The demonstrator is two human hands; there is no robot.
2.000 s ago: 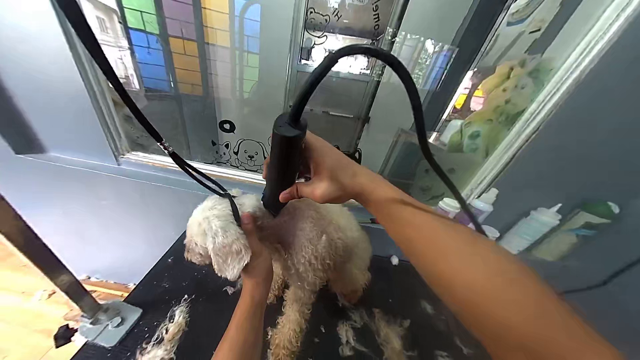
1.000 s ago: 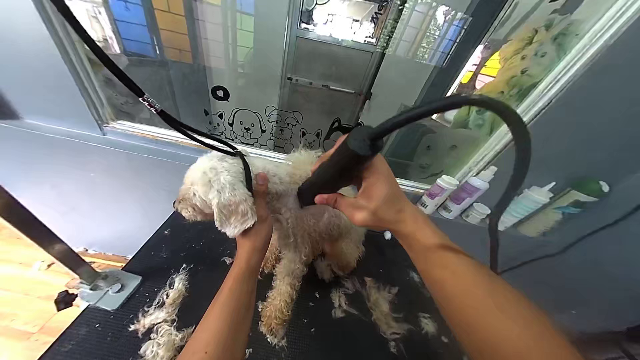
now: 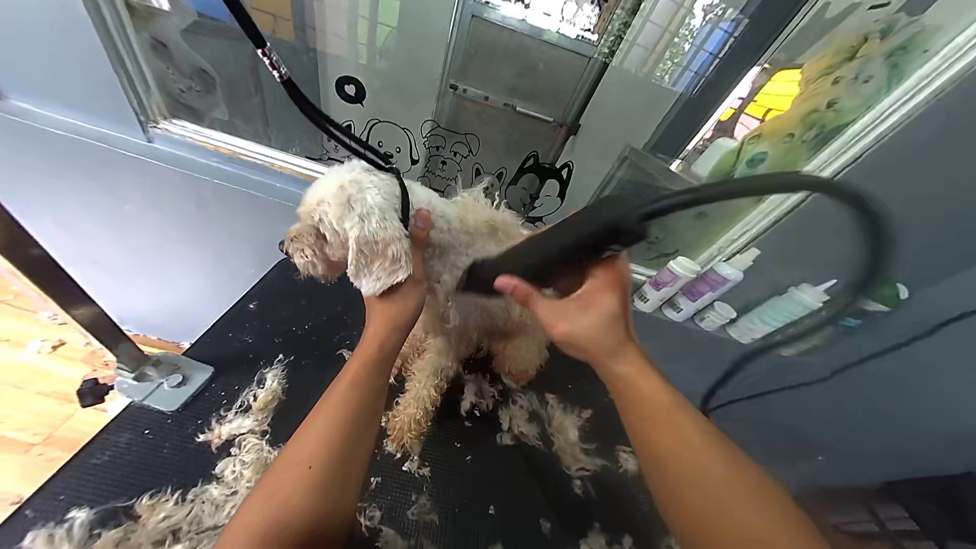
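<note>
A curly-coated, cream-white dog (image 3: 457, 229) is on a black ribbed grooming table (image 3: 305, 328), its head toward the left. My left hand (image 3: 400, 293) is at the dog's neck and chest, the thumb just behind the ear; how firmly it grips is hidden. In my right hand (image 3: 587, 305) is a black corded electric clipper (image 3: 557, 244), its slightly blurred head at the dog's shoulder and side. Around the dog's neck runs a black grooming loop (image 3: 404, 200) that comes down from the upper left. Cut tufts of fur (image 3: 252, 450) lie on the table.
A metal grooming arm (image 3: 69, 297) is clamped at the table's left edge. The clipper's cord (image 3: 877, 229) arcs down on the right. Several bottles (image 3: 778, 313) stand along the wall at right. Behind the dog is a glass window with dog drawings (image 3: 450, 152).
The clipper has gone from upright at the neck to a slanted hold at the dog's side, my right hand moving with it. My left hand stays at the neck. The view has shifted.
</note>
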